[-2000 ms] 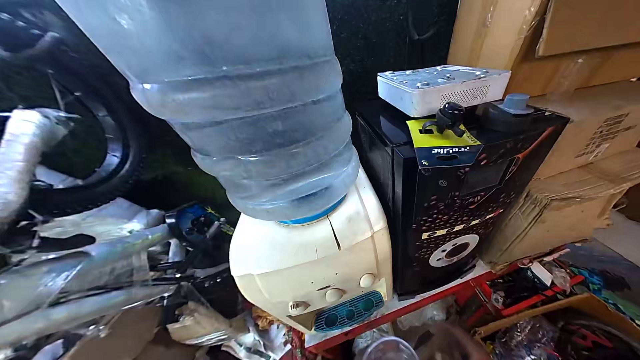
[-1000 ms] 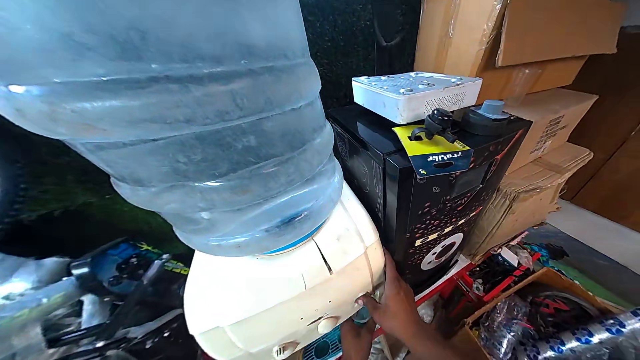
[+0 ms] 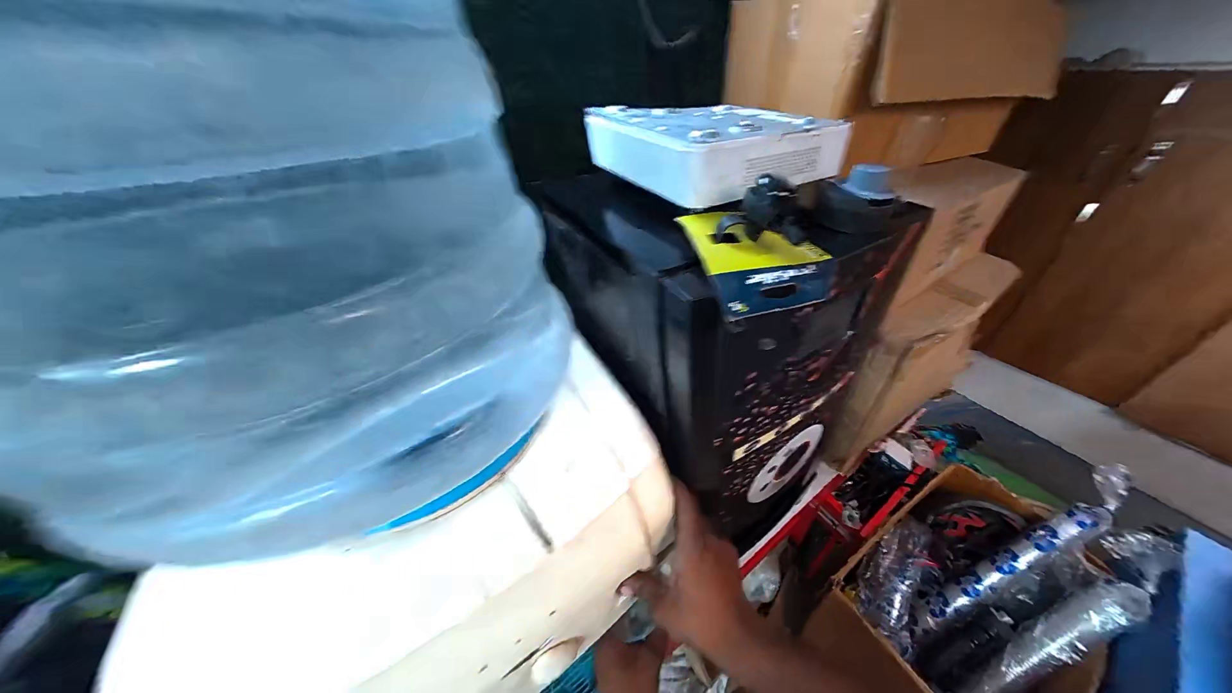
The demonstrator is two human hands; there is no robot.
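A large clear blue water bottle [image 3: 279,318] stands upside down on a cream water dispenser [image 3: 462,577], which has round knobs [image 3: 556,664] on its front. My right hand [image 3: 707,587] is at the dispenser's right front corner, its fingers along the side and its thumb at the rightmost knob or tap. Low at the bottom edge, my left hand [image 3: 630,662] is partly hidden under the right one. It holds a clear cup [image 3: 635,621] below the front of the dispenser; only part of the cup shows.
Right of the dispenser stands a black patterned machine [image 3: 770,385] bearing a white box [image 3: 712,159] and a yellow-and-blue card [image 3: 760,265] with a black clamp. Behind are cardboard boxes [image 3: 914,337] and brown cabinets [image 3: 1116,241]. An open carton [image 3: 837,626] holds plastic-wrapped parts at lower right.
Two seconds ago the cup was at the bottom edge beside a blurred hand. One second ago both hands were at the dispenser's front, where they stay. The view has moved closer and turned right.
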